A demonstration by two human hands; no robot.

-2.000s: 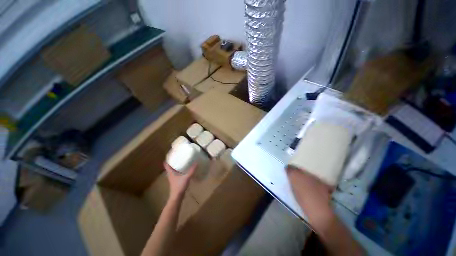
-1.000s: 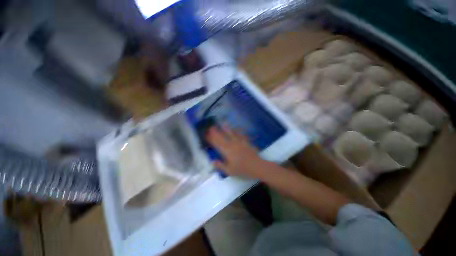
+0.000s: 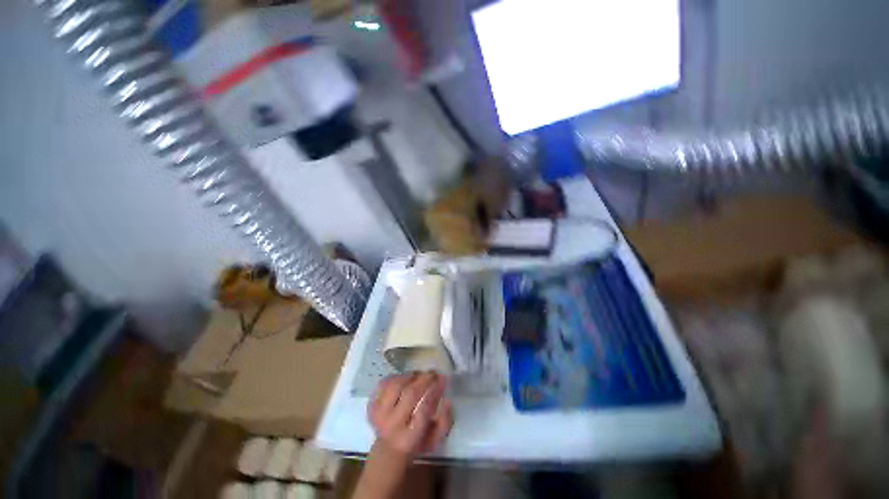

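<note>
A cream-beige container (image 3: 417, 317) lies on the white fixture (image 3: 456, 326) over the perforated plate, its open end towards me. My left hand (image 3: 411, 414) is at the table's front edge, just below that open end, with curled fingers; blur hides whether it touches the container. My right hand (image 3: 817, 453) is a blurred reddish patch at the lower right. It appears to hold another pale container (image 3: 838, 351) above the right carton's contents. The fingers cannot be made out.
A blue mat (image 3: 604, 341) with a black mouse (image 3: 524, 322) covers the table's right half. The laser head (image 3: 283, 83) hangs at the upper left, the bright monitor (image 3: 585, 54) stands behind. Ribbed ducts run on both sides. Several containers (image 3: 283, 458) show at the lower left.
The view has swung back over the table. My right hand has left the mouse area and is now far right by the carton. My left hand has come into view below the container on the fixture.
</note>
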